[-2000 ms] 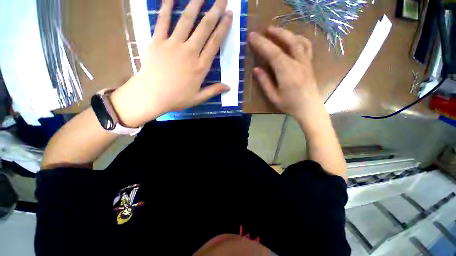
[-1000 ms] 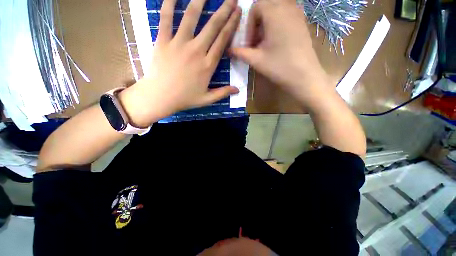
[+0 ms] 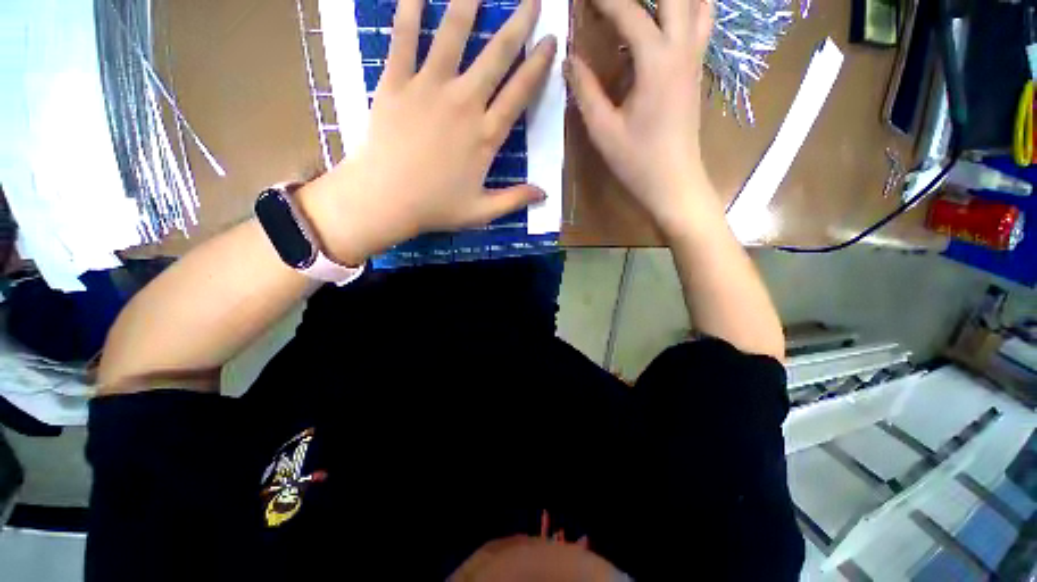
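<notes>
The blue solar cell string (image 3: 509, 171) lies on the bench in front of me, with silvery lines across it. A white strip (image 3: 547, 148) lies along its right edge and another white strip (image 3: 343, 68) along its left edge. My left hand (image 3: 438, 142) lies flat on the cells, fingers spread, thumb tip at the right strip; it grips nothing. My right hand (image 3: 650, 114) is just right of the right strip, fingers apart, with nothing visible in it. Its upper fingertips are near or beyond the top edge of the picture.
Long silver ribbon strands (image 3: 154, 136) lie beside stacked white strips (image 3: 46, 125) at left. A tangled pile of short ribbon pieces (image 3: 745, 46), a loose white strip (image 3: 788, 136), a black cable (image 3: 864, 233) and a red item (image 3: 975, 222) are at right.
My right hand has moved right, off the white strip, and its fingers have opened. The right strip now lies along the cell edge. My left hand stays on the cells; the view has shifted slightly.
</notes>
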